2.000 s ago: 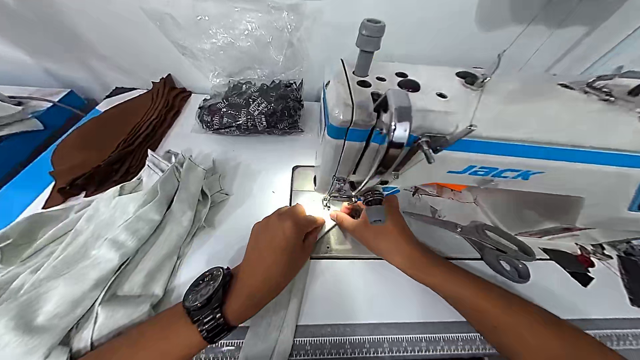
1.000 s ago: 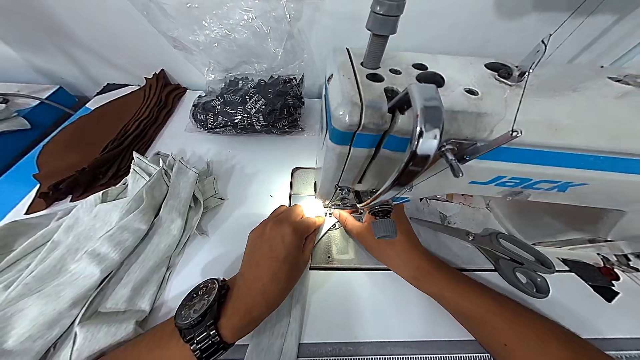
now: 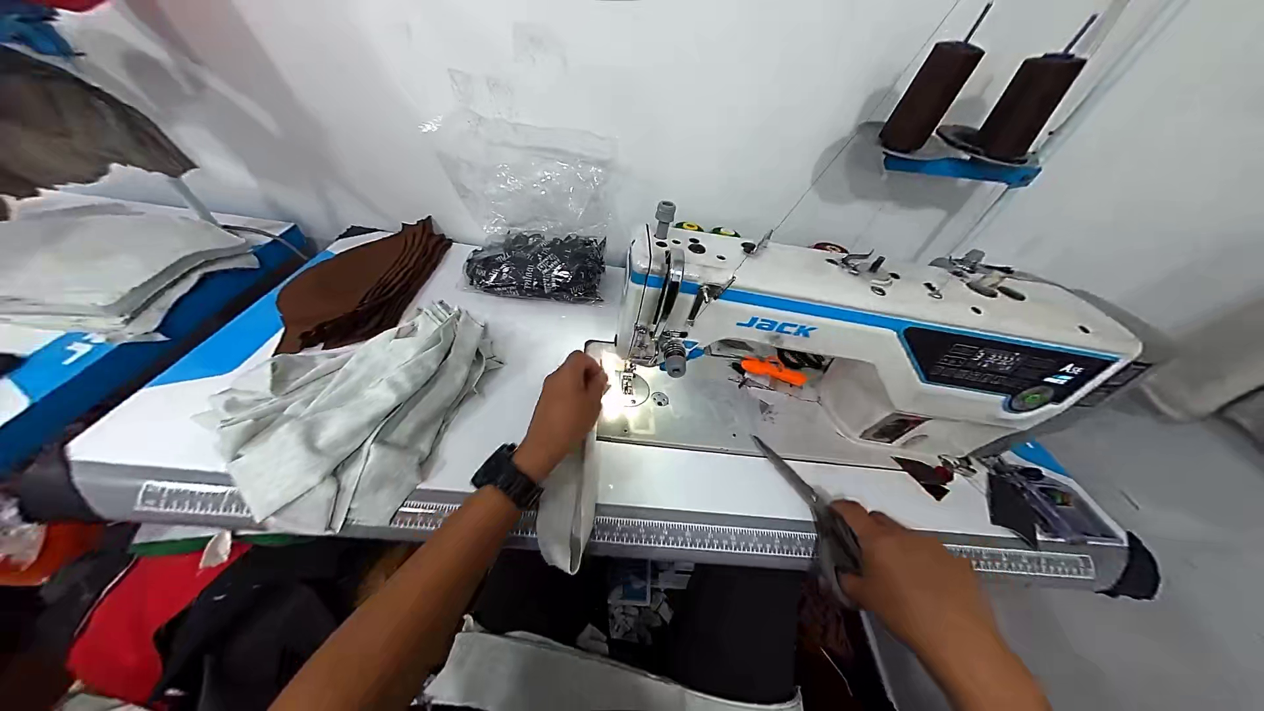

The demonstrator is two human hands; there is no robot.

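Observation:
My left hand (image 3: 568, 405), with a black watch on the wrist, pinches a strip of light grey fabric (image 3: 568, 504) just left of the lit needle area of the Jack sewing machine (image 3: 859, 336). The strip hangs over the table's front edge. To the right, my right hand (image 3: 889, 558) is closed on the handles of the metal scissors (image 3: 825, 523), whose blades point up and left over the table near the machine bed. Orange-handled snips (image 3: 773, 371) lie under the machine's arm.
Left on the table are a pile of light grey fabric pieces (image 3: 346, 415), stacked brown pieces (image 3: 360, 286) and a plastic bag of black labels (image 3: 538, 267). Brown thread cones (image 3: 933, 97) stand behind the machine. A small tray (image 3: 1062, 509) sits at the right end.
My right hand has left the needle area and taken hold of the scissors, which lay right of the needle. My left hand stays by the needle with the strip. The view has widened greatly.

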